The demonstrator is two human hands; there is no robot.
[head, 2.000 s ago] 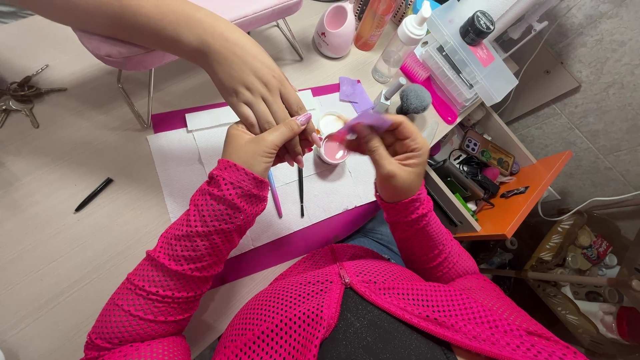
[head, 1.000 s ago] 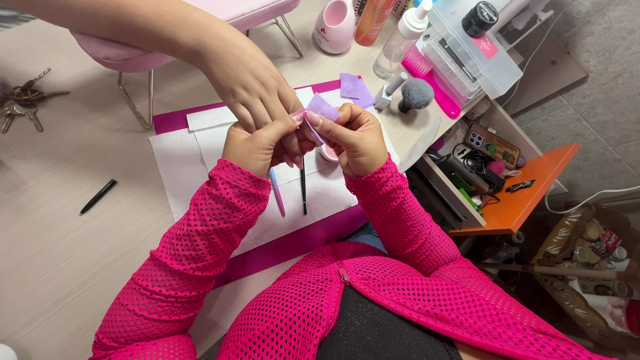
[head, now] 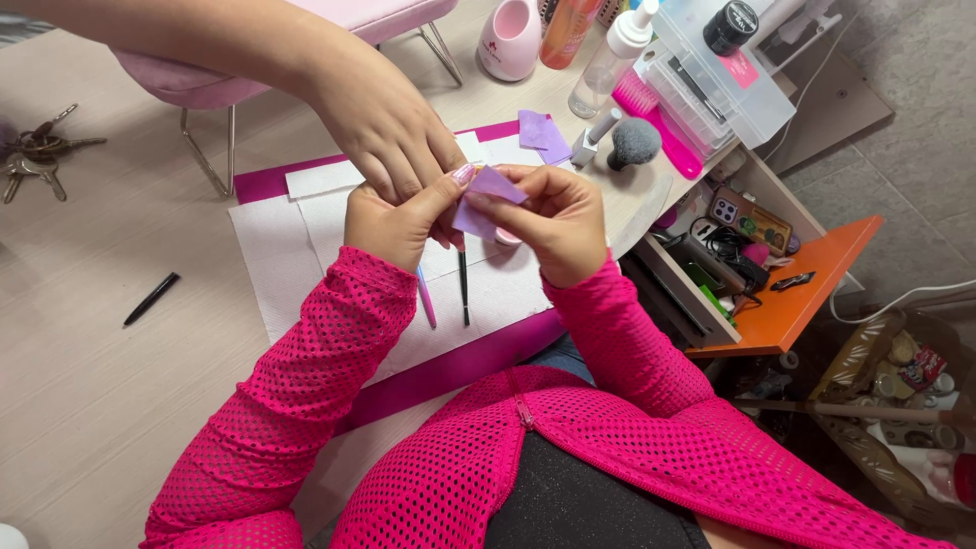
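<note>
My left hand (head: 393,225) grips a finger of another person's hand (head: 385,114), which reaches in from the upper left, palm down. In my right hand (head: 564,217) is a purple wipe (head: 490,191), pinched and folded against that finger's tip; the fingertip itself is hidden. A pink-filled jar (head: 507,237) shows partly below the wipe. Below the hands, a blue-pink nail tool (head: 426,301) and a thin black brush (head: 463,290) lie on white paper towels (head: 267,248). More purple wipes (head: 543,136) lie beside a nail bottle (head: 595,139) and a grey fluffy brush (head: 636,142).
A pink padded armrest (head: 198,84) stands at the back left. Keys (head: 42,156) and a black pen (head: 151,299) lie on the left. Behind are a clear pump bottle (head: 610,65) and plastic boxes (head: 709,84). An open drawer with an orange front (head: 831,290) juts out at right.
My right hand has moved left with the purple wipe, from over the jar to the other person's fingertip. My left hand keeps its hold on the finger.
</note>
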